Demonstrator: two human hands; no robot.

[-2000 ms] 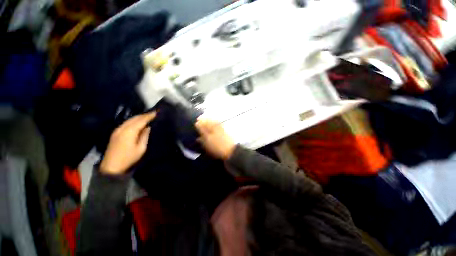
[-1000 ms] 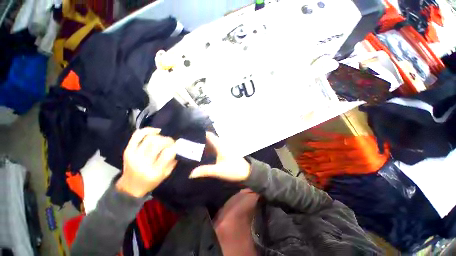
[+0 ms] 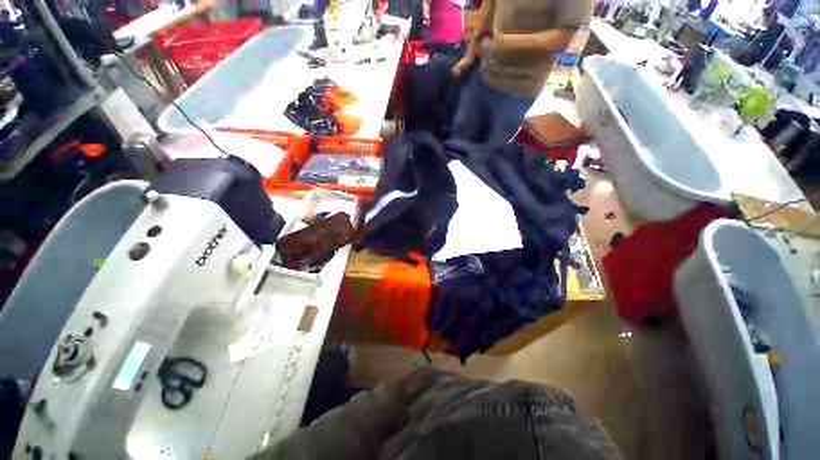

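Neither of my hands is in the picture; only my dark sleeve or jacket shows at the bottom edge. The white sewing machine marked "brother" [image 3: 193, 235] lies at the left. Black-handled scissors [image 3: 182, 381] lie on the machine's white bed. The dark patterned phone-like rectangle [image 3: 316, 239] lies in a small tray by the machine's right end. A heap of dark cloth [image 3: 497, 301] with a white sheet [image 3: 481, 211] on it lies right of the table, beside a bright orange bundle [image 3: 402, 301].
An orange-red basket [image 3: 289, 165] holds packed grey pieces behind the machine. Long grey-blue tubs [image 3: 649, 135] stand at the right, with red cloth [image 3: 656, 269] beside them. A person in a tan top [image 3: 530, 45] stands beyond the dark heap.
The view has swung up and to the right. Both hands, the dark piece and the white label have gone out of the picture. The aisle, tubs and a person have come into view.
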